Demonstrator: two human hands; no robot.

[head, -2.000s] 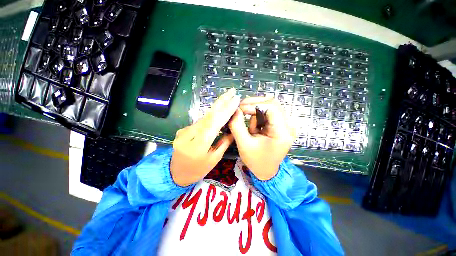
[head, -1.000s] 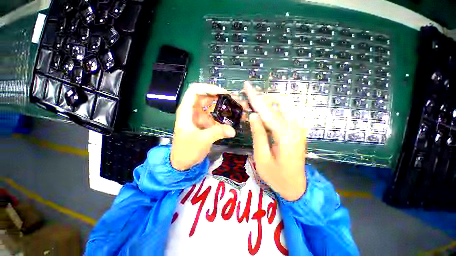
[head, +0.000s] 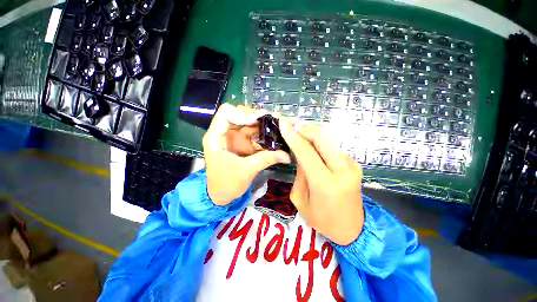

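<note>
A black, glossy, squarish device housing [head: 270, 133] is held up in front of my chest, over the near edge of the clear blister tray. My left hand [head: 231, 156] grips it from the left, with the thumb below and the fingers behind. My right hand [head: 322, 177] is at its right side, with fingertips touching or very close to the housing. Whether the right fingers hold a small part or tool is hidden. The clear blister tray [head: 353, 88] has many rows of pockets with small dark parts; some pockets near its left look emptied.
A black blister tray [head: 96, 109] at left has housings heaped on it. A smartphone-like black rectangle [head: 204, 88] lies beside it. Another black tray [head: 506, 177] stands at right. A lower dark gridded tray [head: 156, 177] is at left. Cartons [head: 62, 274] are on the floor.
My hands have come from close together to holding the housing in view in the left hand. In the last second, my right fingers have closed in on the housing. The view has shifted slightly.
</note>
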